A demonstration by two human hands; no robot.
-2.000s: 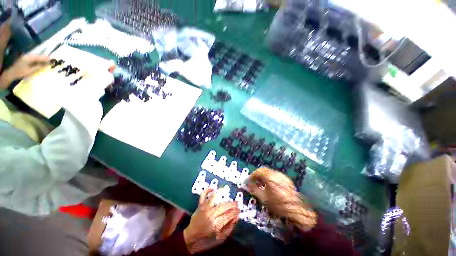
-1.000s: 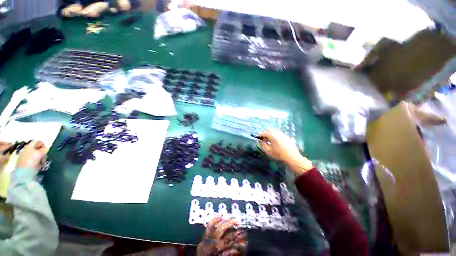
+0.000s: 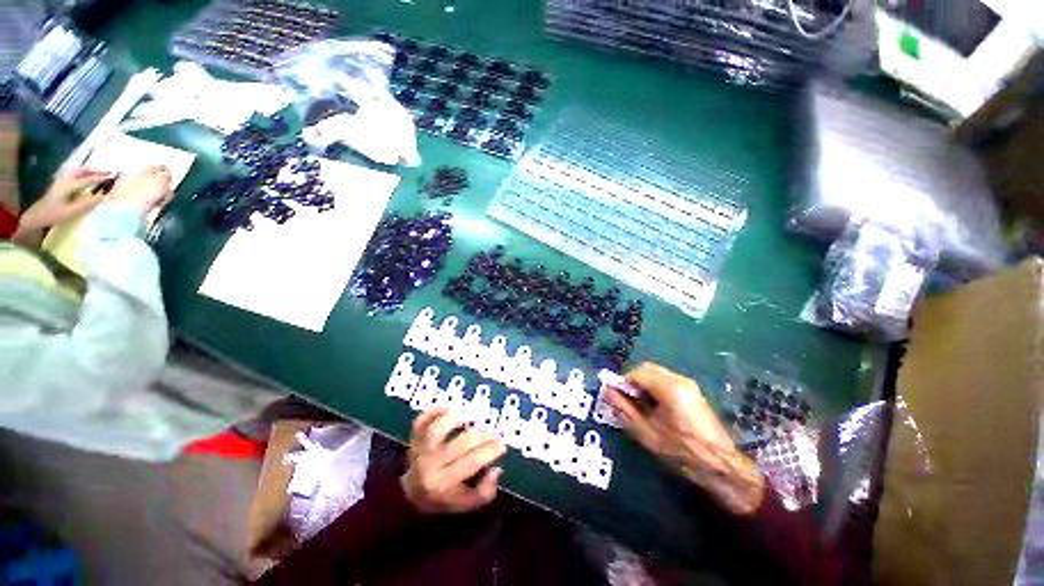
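Note:
White keyhole-shaped plates (image 3: pixel 501 359) lie in two rows near the front edge. My right hand (image 3: pixel 681 433) is at the right end of the upper row, thumb and fingers closed on a white plate (image 3: pixel 609 401). Whether that plate is lifted, I cannot tell. My left hand (image 3: pixel 452 460) is curled over the near side of the lower row and hides part of some plates. Its palm side is hidden, and I cannot tell if it holds anything. Small black parts (image 3: pixel 538 300) lie in a band just beyond the white rows.
A heap of loose black parts (image 3: pixel 401 261) is left of the band, with a small cluster (image 3: pixel 443 181) above. A clear ribbed tray (image 3: pixel 624 212) lies beyond. A white sheet (image 3: pixel 303 246) and a neighbour's arms (image 3: pixel 115 269) are left. A cardboard box (image 3: pixel 973 424) and plastic bags (image 3: pixel 876 275) are right.
My right hand has come back from the clear tray's near edge to the upper white row; the dark thin thing in its fingers no longer shows. My left hand has moved up onto the lower row.

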